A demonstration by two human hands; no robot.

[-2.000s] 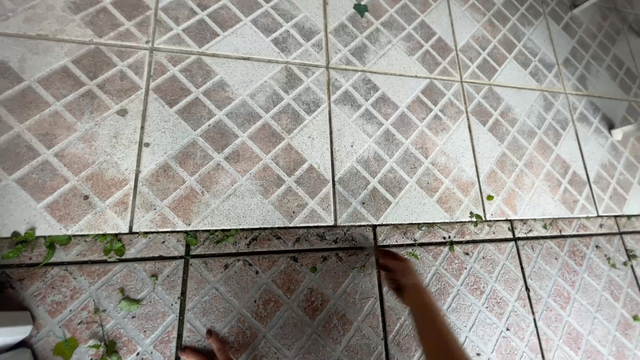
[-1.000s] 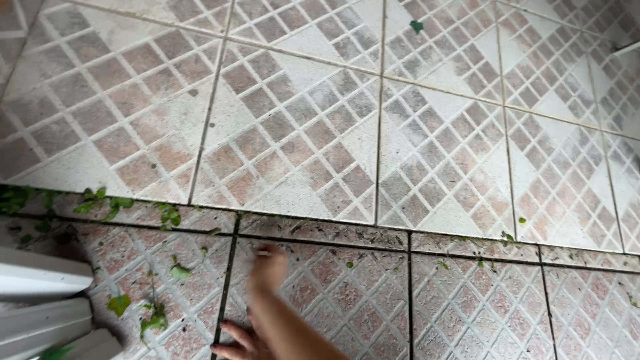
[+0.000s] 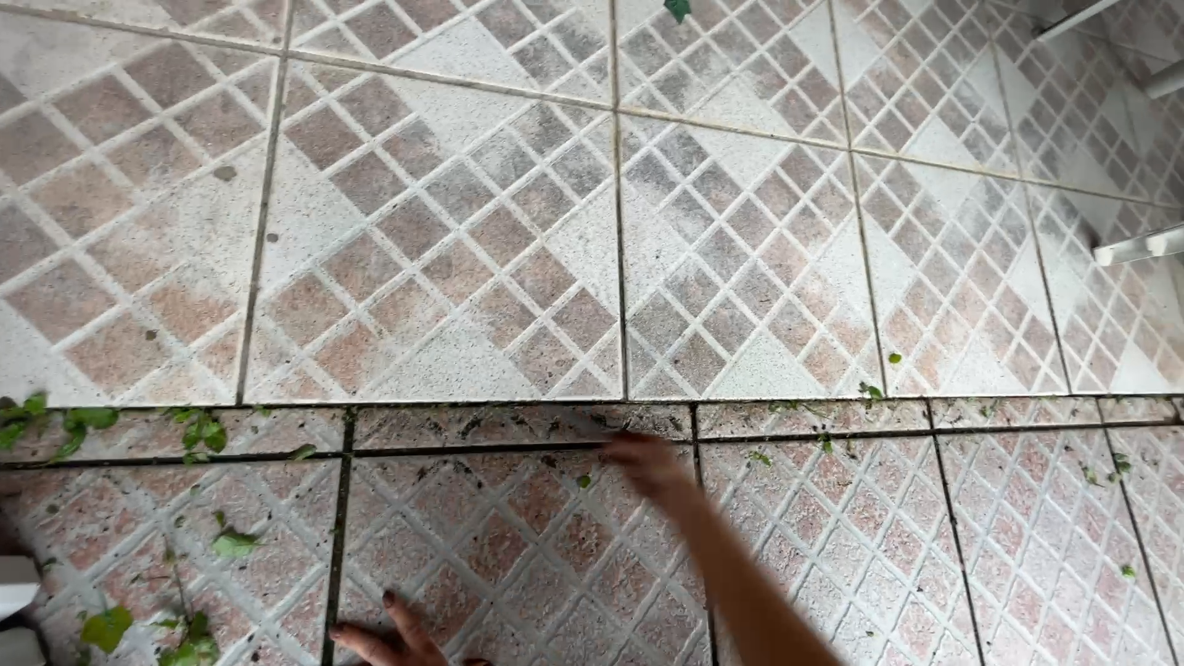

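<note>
My right hand is blurred over the dark joint between the narrow tile strip and the lower patterned tiles. Its fingers are bent, and whether they pinch anything cannot be made out. Dark debris is scattered along the strip beside the fingertips. At the bottom edge, my left hand rests on a lower tile with its fingers apart, partly cut off by the frame. A small green leaf lies on the tile left of my right hand.
Weeds grow along the seam at the left. A leafy vine and a loose leaf lie at the lower left, near white objects. A raised tiled edge runs across. White metal legs stand at the right.
My right hand has moved to the right along the seam since one second ago. The left hand still rests on the tile at the bottom. The view has shifted.
</note>
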